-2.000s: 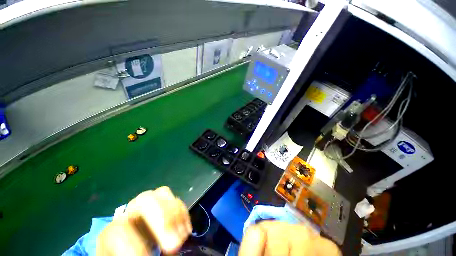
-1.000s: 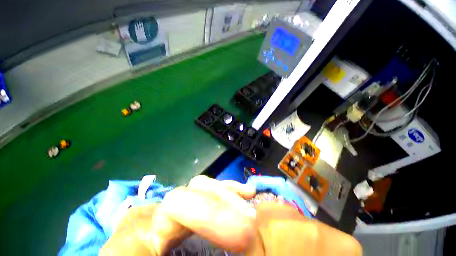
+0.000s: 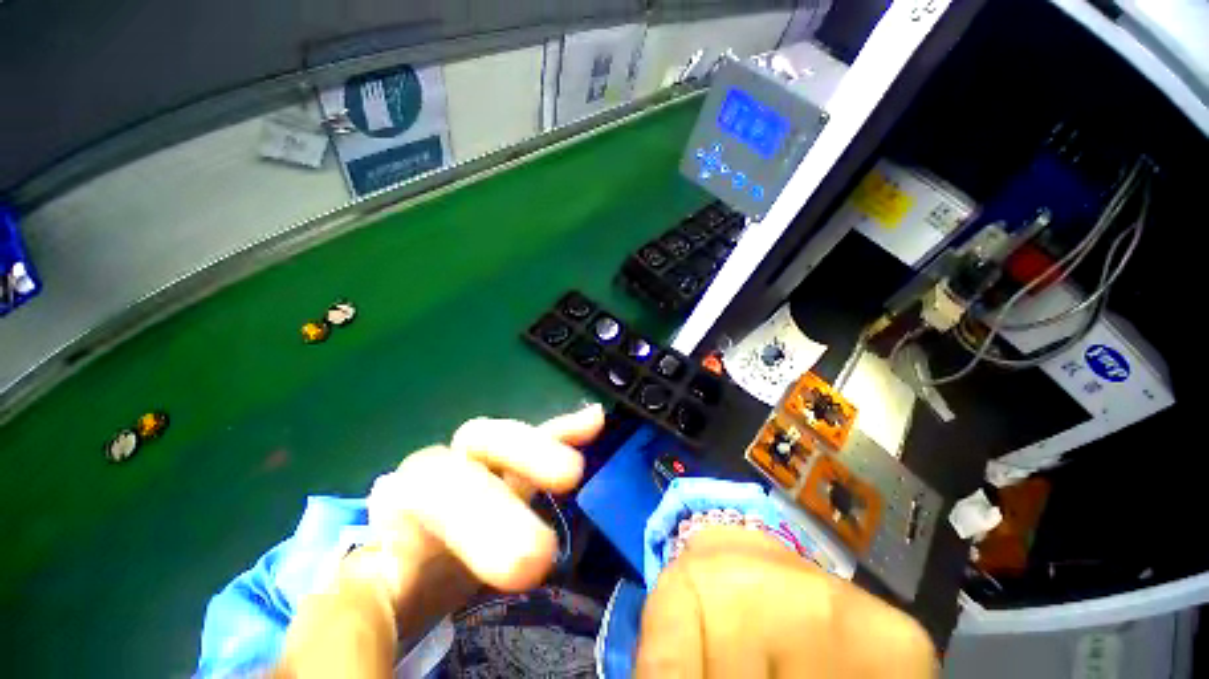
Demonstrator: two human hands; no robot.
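My left hand (image 3: 464,511) is at the lower centre in front of the green belt, fingers bent and apart, with nothing visible in it. My right hand (image 3: 782,617) is curled at the bottom edge, partly cut off, its fingertips hidden. A black parts tray (image 3: 621,365) with round silver and dark units in its pockets lies beyond the hands, at the belt's near edge. Three orange fixtures (image 3: 839,503) with dark centres sit beside a silver base plate (image 3: 906,524), to the right.
Two pairs of round units, one pair near the belt's left (image 3: 122,446) and one further back (image 3: 341,313). A second black tray (image 3: 683,252) lies behind the first. A controller panel (image 3: 753,139) hangs on the white post. The machine head (image 3: 968,285) with cables stands right, near white housings.
My hands came together, then parted; my left hand is now left of my right. The round units on the belt have shifted left relative to the front tray. The view has also shifted.
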